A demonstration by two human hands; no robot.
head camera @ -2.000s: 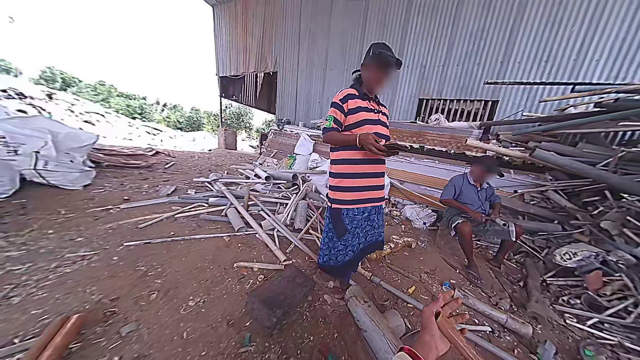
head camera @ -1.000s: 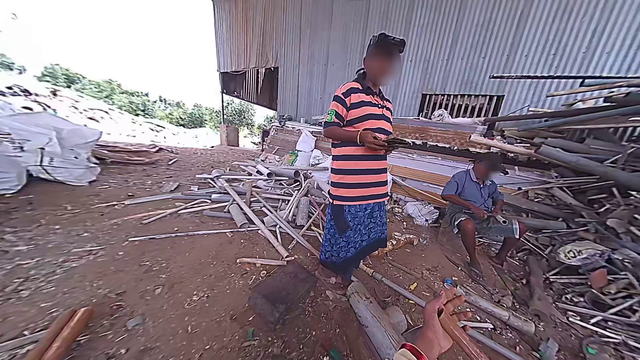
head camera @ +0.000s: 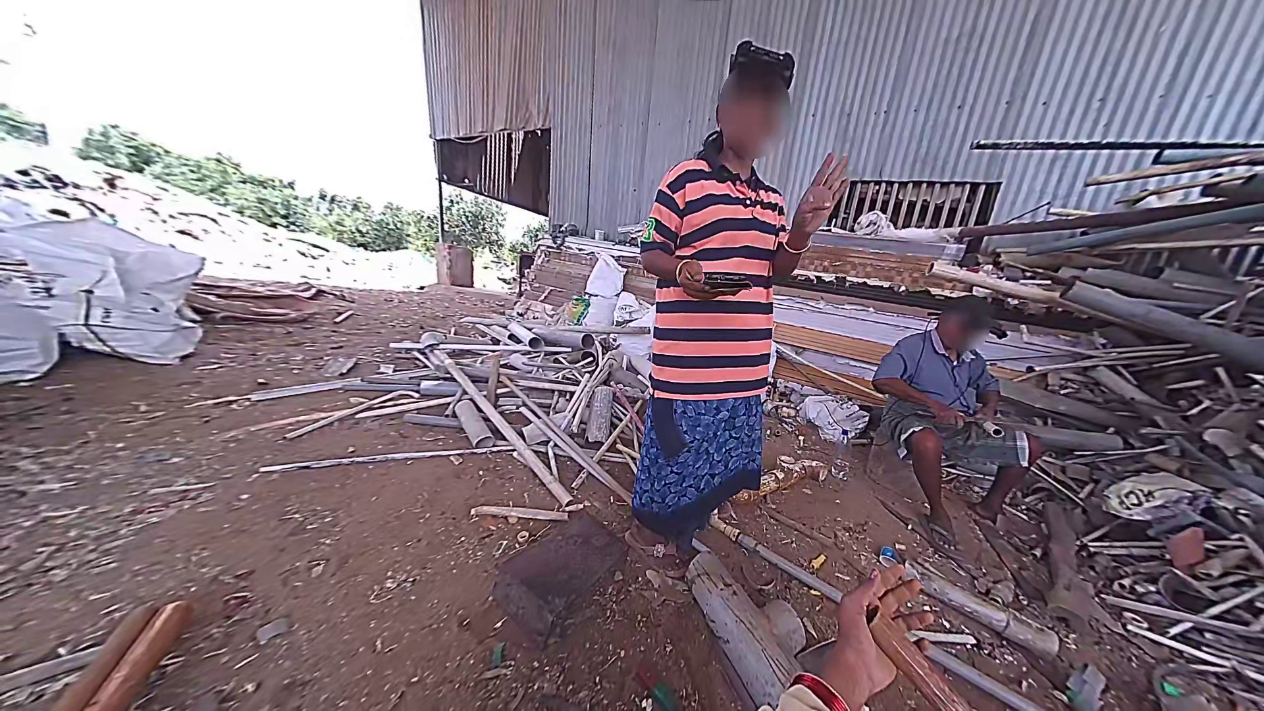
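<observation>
My right hand, with red bangles at the wrist, is low right of centre in the head view. Its fingers look spread, beside a long brown piece that seems to touch the palm; whether it is gripped is unclear. Left of this hand lies a thick grey log or pipe. My left hand does not show. Two brown elongated shapes at the bottom left cannot be identified. A standing person in a striped shirt and blue wrap holds a dark flat object and raises the other hand.
Pipes and sticks are heaped behind a dark block on the dirt. A seated person is at the right, holding a short tube, by a large scrap pile. White sacks stand left, before a corrugated metal wall.
The standing person has raised one hand from near the waist to shoulder height with fingers spread. The head has turned more towards me. My right hand stays in about the same place.
</observation>
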